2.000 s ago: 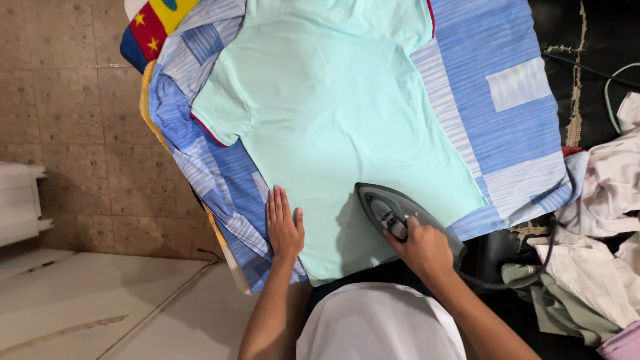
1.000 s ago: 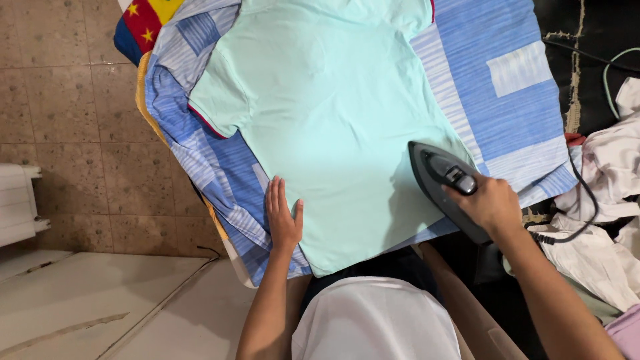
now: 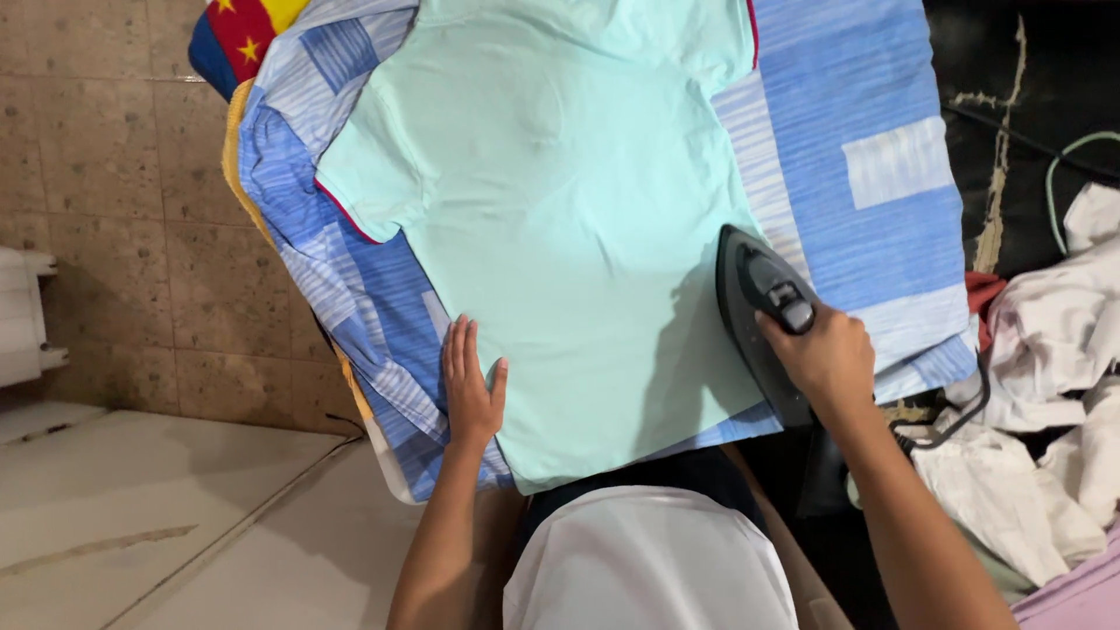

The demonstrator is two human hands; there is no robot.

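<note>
A mint-green short-sleeved shirt [image 3: 560, 262] with red sleeve trim lies spread on a blue patchwork-patterned cloth [image 3: 857, 219]. My right hand [image 3: 827, 359] is closed around the handle of a dark grey clothes iron [image 3: 761, 306], whose tip points up along the shirt's right side edge. The iron covers part of that edge and the lower right corner. My left hand [image 3: 472, 385] lies flat at the shirt's lower left edge, fingers pointing away from me, partly over the blue cloth. Faint creases show in the middle of the shirt.
A heap of pale crumpled clothes [image 3: 1050, 350] lies at the right on a cracked black surface [image 3: 1032, 52]. The iron's cord [image 3: 962, 420] runs toward it. A red, yellow and blue cloth [image 3: 236, 44] shows at the top left. Brown floor tiles [image 3: 105, 175] are on the left.
My right hand has carried the iron from the lower middle of the shirt to its right side edge, and most recently a little farther up. My left hand stays by the left edge.
</note>
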